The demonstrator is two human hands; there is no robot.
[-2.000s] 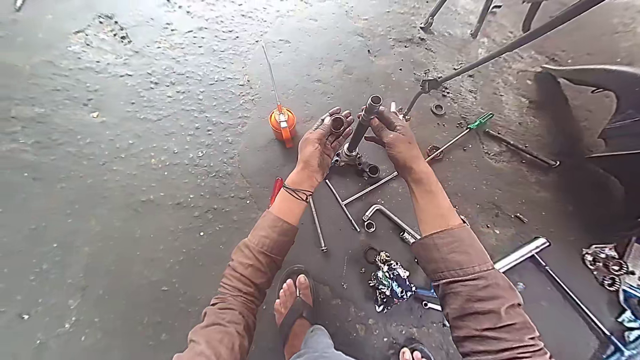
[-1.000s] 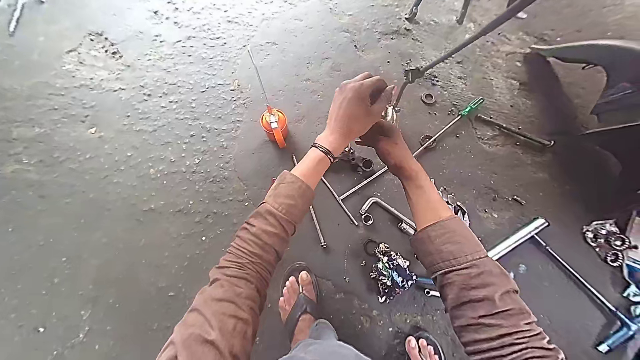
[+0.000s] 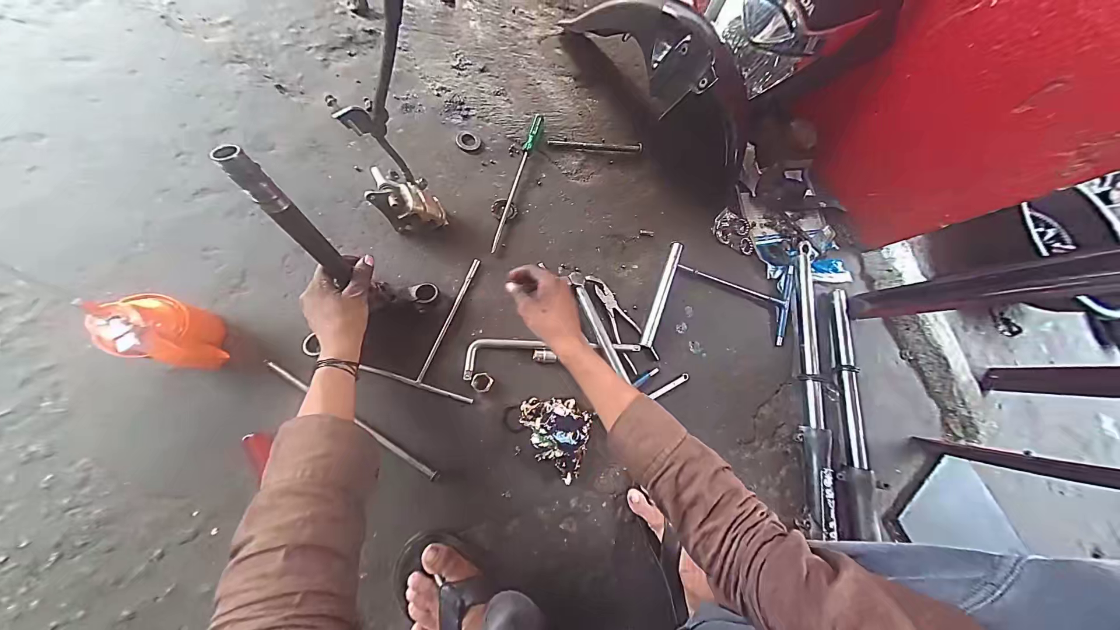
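My left hand (image 3: 337,311) grips a dark metal steering stem tube (image 3: 284,214), which stands tilted with its threaded hollow end up; its lower clamp end lies partly hidden behind the hand. My right hand (image 3: 547,306) is raised above the tools, fingers curled; whether something small is between them cannot be told. Below it lie pliers (image 3: 612,306), an L-shaped socket wrench (image 3: 516,344) and a hex nut (image 3: 482,382). A T-handle wrench (image 3: 448,324) rests between the hands. A green-handled screwdriver (image 3: 523,166) lies farther off, beside a brake caliper (image 3: 407,206).
An orange oil can (image 3: 157,328) stands at left. Near my feet lies a patterned rag (image 3: 557,433). At right are two fork legs (image 3: 814,394), a sliding T-bar wrench (image 3: 662,293) and bearings (image 3: 733,229). A black fender (image 3: 700,96) and red bodywork (image 3: 954,114) are at upper right.
My hands, together a second ago, are now apart, the left on the stem tube and the right over the tools. The view has swung to the right.
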